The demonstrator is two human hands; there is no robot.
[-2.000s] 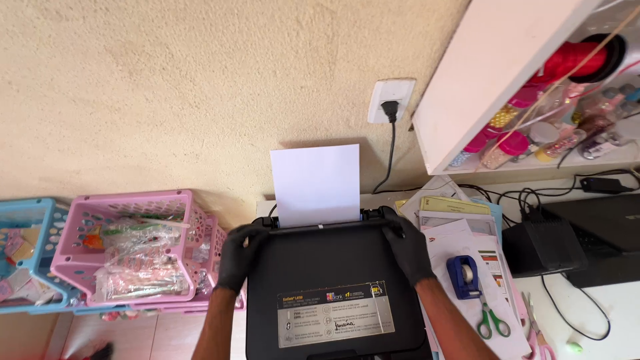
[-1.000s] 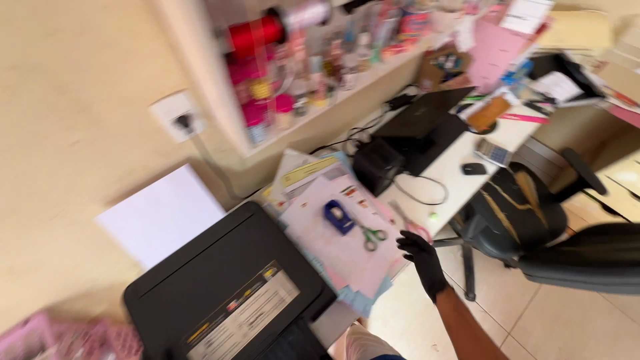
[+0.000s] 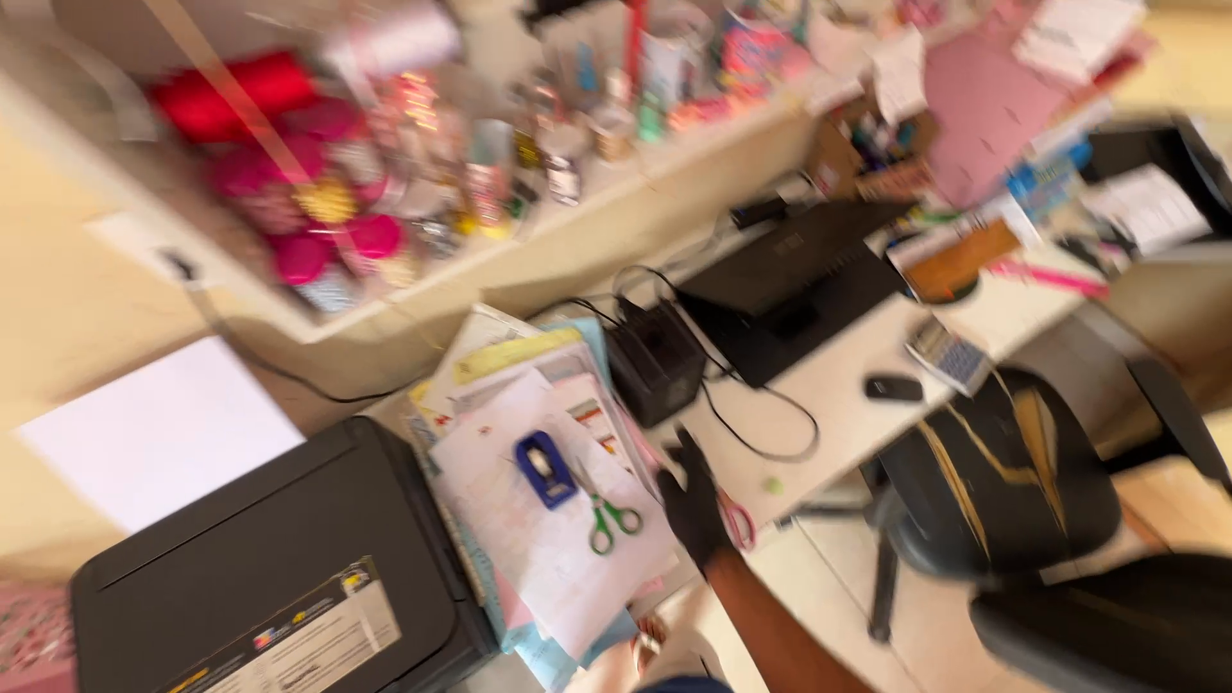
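My right hand [image 3: 695,500], in a black glove, hangs with its fingers apart at the right edge of a stack of papers [image 3: 539,597]. Beside it lie scissors with pink handles [image 3: 739,520], partly behind the hand. Green-handled scissors [image 3: 614,525] and a blue tape dispenser [image 3: 545,469] rest on the top sheet. At the lower left stands a black printer [image 3: 279,539], lid down, with a blank white sheet [image 3: 164,433] upright at its back. My left hand is out of view.
A black box-shaped device [image 3: 654,361], a black laptop [image 3: 799,289], a mouse [image 3: 893,388] and a calculator [image 3: 948,356] stand on the white desk, with a looped cable. Above hangs a shelf [image 3: 577,226] of jars and ribbon spools. A worn black chair [image 3: 1001,472] stands at the right.
The view has swung right from the printer. Both hands were at the printer's back corners two seconds ago; my right hand is now by the papers, and my left has left the view.
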